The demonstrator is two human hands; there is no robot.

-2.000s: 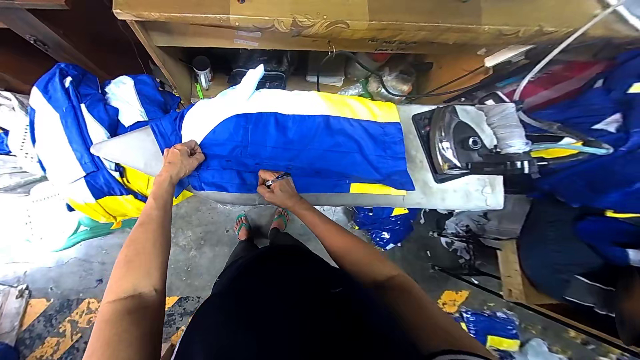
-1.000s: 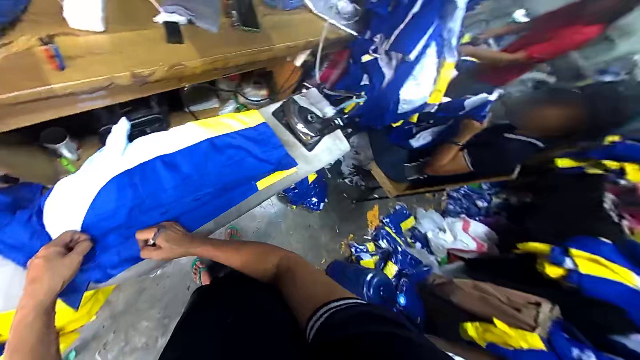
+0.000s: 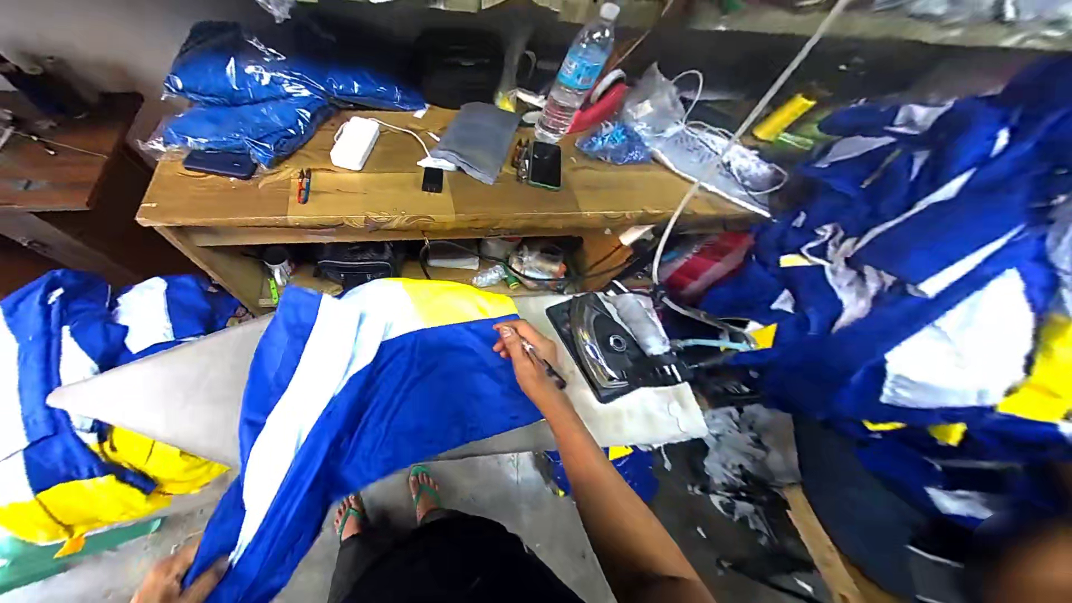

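A blue, white and yellow garment (image 3: 435,377) lies partly on a padded ironing board (image 3: 176,389), its left part hanging over the near edge. At the lower left, my left hand (image 3: 180,578) grips the hanging end. My right hand (image 3: 528,356) is at the garment's right edge with a pen-like tool (image 3: 543,365) in it; whether the fingertips also pinch the cloth is hard to tell. Just right of that hand, a steam iron (image 3: 615,343) rests on a dark pad at the board's right end.
Behind the board stands a wooden table (image 3: 385,188) with a water bottle (image 3: 578,75), phones and bagged blue cloth (image 3: 251,109). Garments pile up at left (image 3: 75,402) and right (image 3: 913,276). A cord (image 3: 745,126) runs down to the iron. Part of a blurred person shows at lower right.
My left hand has drawn the garment's left end off the board toward me. My right hand has moved to the garment's right edge. The view has swung back left since one second ago.
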